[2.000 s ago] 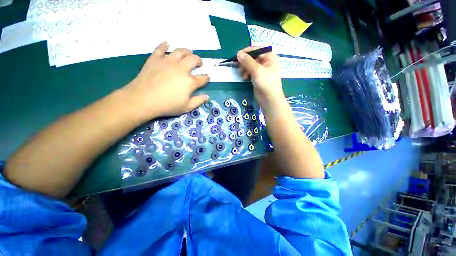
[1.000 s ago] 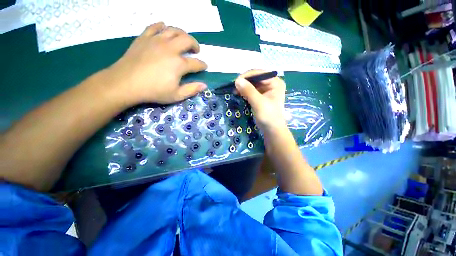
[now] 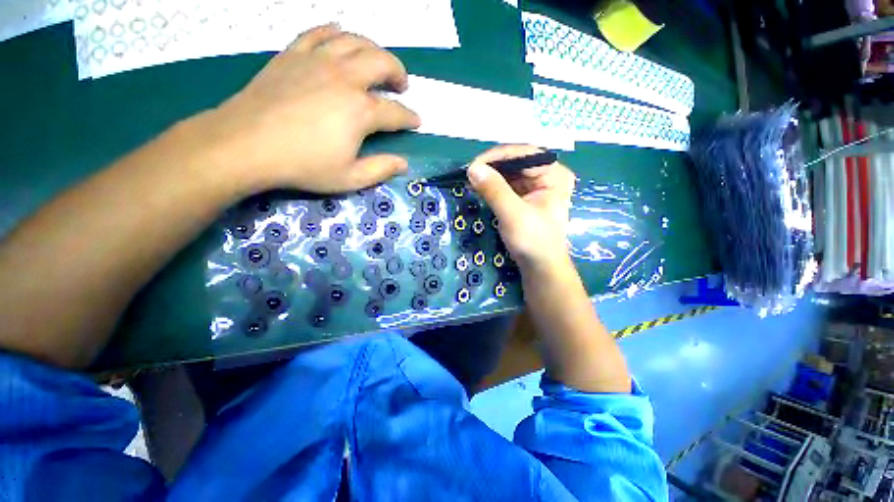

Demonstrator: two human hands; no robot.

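Note:
My right hand (image 3: 524, 201) holds black tweezers (image 3: 524, 164), their tip at a small round dark part with a yellowish ring (image 3: 416, 188) near the back edge of the clear blister tray (image 3: 627, 230). Rows of dark discs (image 3: 389, 288) lie in the tray; several toward its right carry yellowish rings. My left hand (image 3: 319, 113) lies flat, palm down, its thumb at the tray's back edge beside the tweezer tip, its fingers on a narrow white strip (image 3: 471, 110). No object shows gripped in it. My right hand and forearm hide part of the tray.
Ring sticker strips (image 3: 608, 64) lie beyond the tray, with a yellow piece (image 3: 627, 25) behind them. A white sheet with faint rings (image 3: 255, 25) is at the back left. Stacked clear trays (image 3: 753, 206) stand at the right bench end. A blue floor with yellow-black tape shows below.
The tweezers moved from the white strip to the tray, where a yellowish ring now shows on the part at their tip. My left hand stayed near the strip. The view shifted slightly.

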